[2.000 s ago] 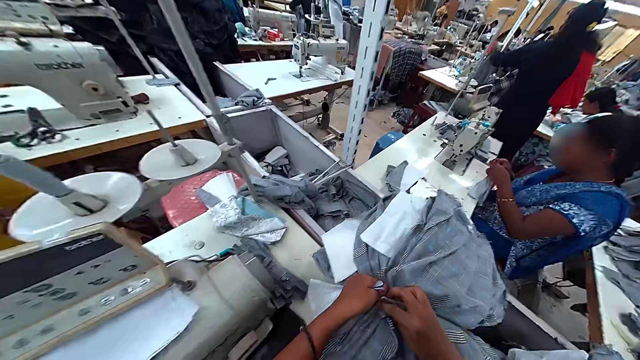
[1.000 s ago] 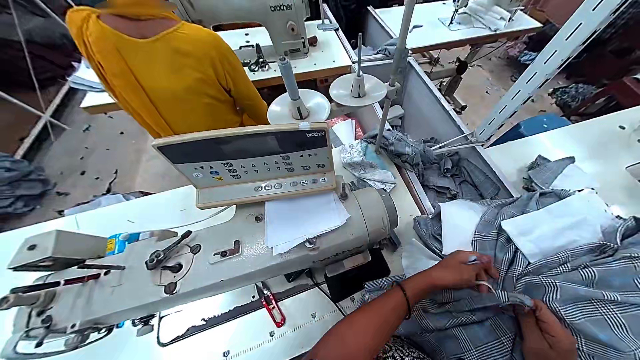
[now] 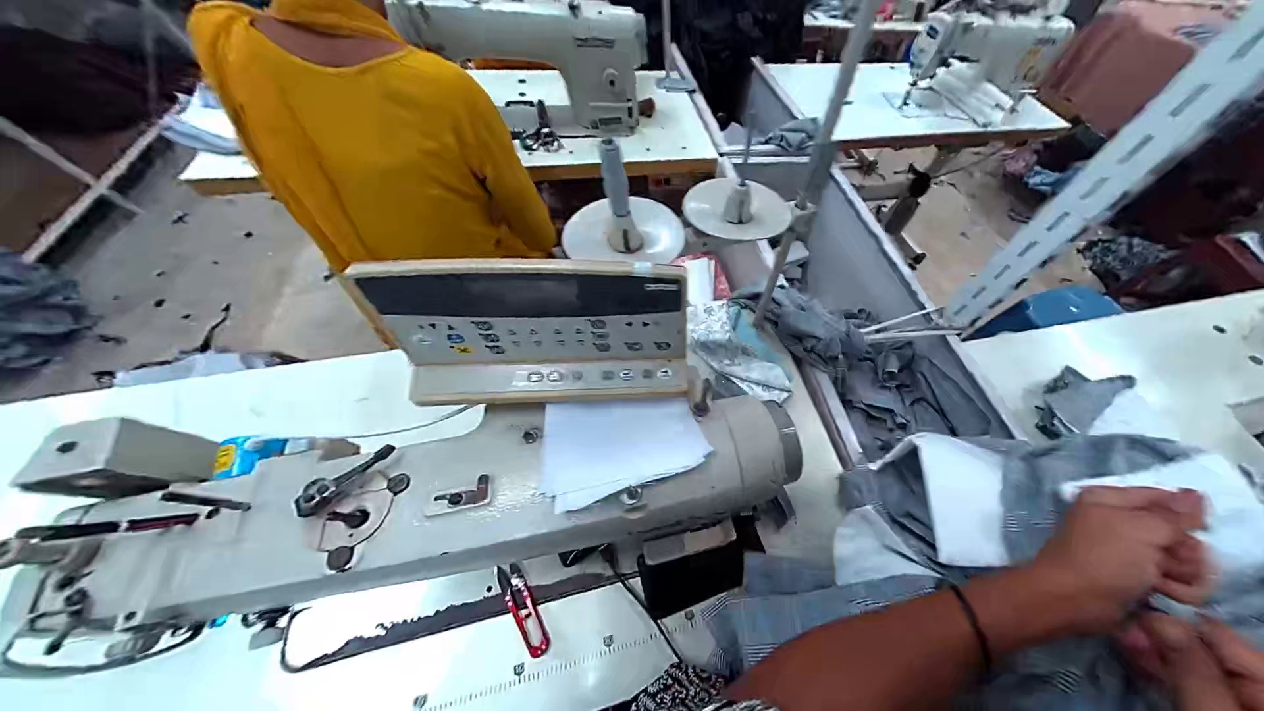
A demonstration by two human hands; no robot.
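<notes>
Grey checked fabric (image 3: pixel 1076 459) with white pieces (image 3: pixel 963 499) lies heaped at the lower right, on the right side of the sewing machine (image 3: pixel 553 494). My left hand (image 3: pixel 1136 543), with a dark band on its wrist, is closed on the fabric over a white piece. My right hand (image 3: pixel 1195 657) is just below it, near the lower right corner, its fingers at the same cloth; it is blurred and partly cut off. What exactly lies between the fingers is hidden. Red-handled thread snips (image 3: pixel 523 612) rest on the machine table.
A control panel (image 3: pixel 533 331) and white papers (image 3: pixel 622 449) top the machine. Thread stands (image 3: pixel 622 232) are behind it. A person in yellow (image 3: pixel 395 148) is at another machine ahead. A bin (image 3: pixel 879 257) holds grey cloth; a slotted metal post (image 3: pixel 1116 168) rises at the right.
The view has swung left since the oldest frame. Both hands stay at the grey checked fabric; against one second ago, the left hand is now over a white piece.
</notes>
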